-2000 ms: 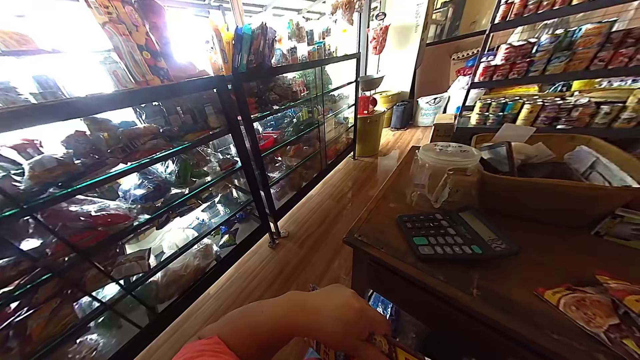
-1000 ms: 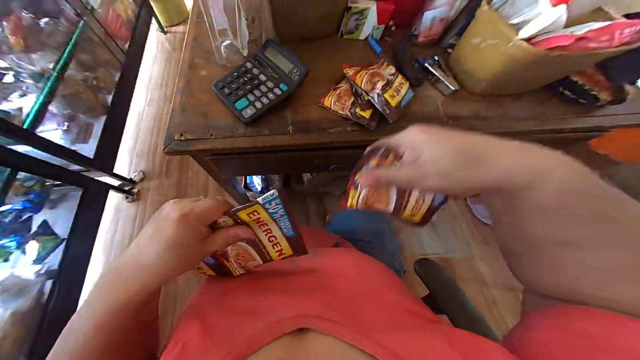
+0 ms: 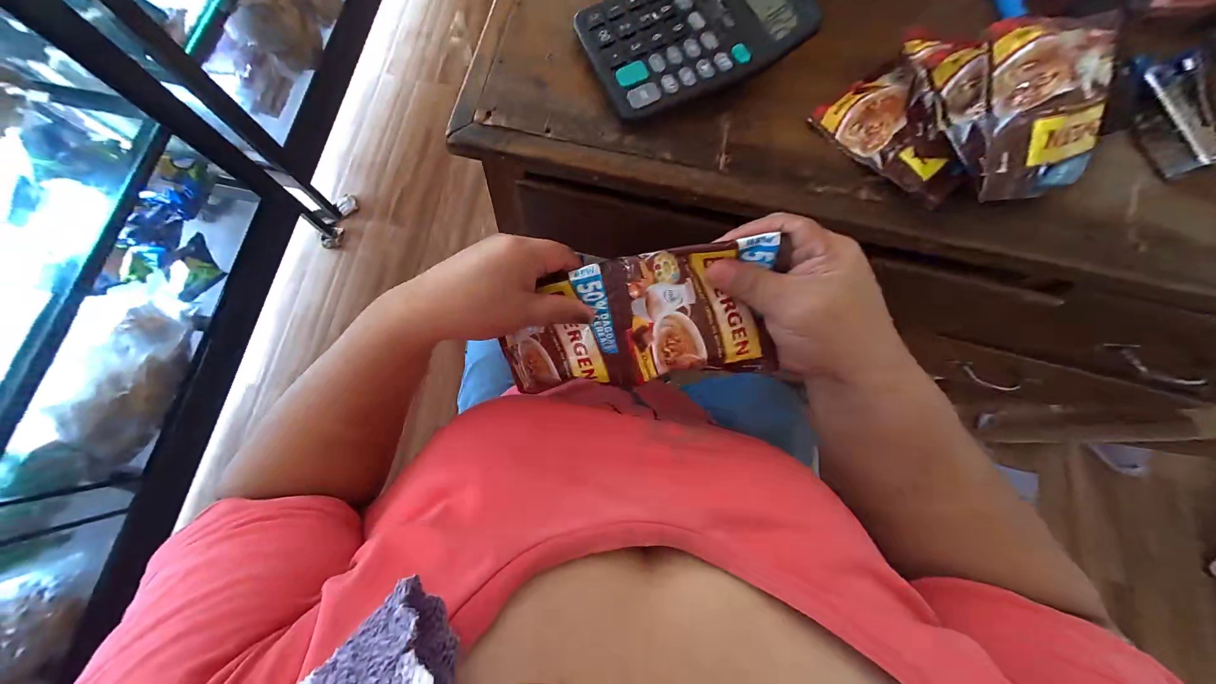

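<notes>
A strip of brown and yellow Energen drink sachets (image 3: 665, 328) stretches between my two hands, just above my lap. My left hand (image 3: 513, 290) grips its left end, thumb on the printed face. At the other end, my right hand (image 3: 807, 290) pinches the top corner of a sachet with the thumb in front. More sachets of the same kind (image 3: 1031, 104) lie overlapping on the wooden desk, beyond my right hand. A black desk calculator (image 3: 689, 47) rests on the desk to their left.
The wooden desk (image 3: 760, 142) has drawers with metal handles (image 3: 1154, 366) on its near side. A glass display case with a black frame (image 3: 275, 190) and bagged goods stands at the left. Small clear packets (image 3: 1178, 109) lie at the desk's right.
A second ago my hands were apart, each with sachets; now they are together on one strip. The view has moved closer over the lap. More sachets show on the desk than before.
</notes>
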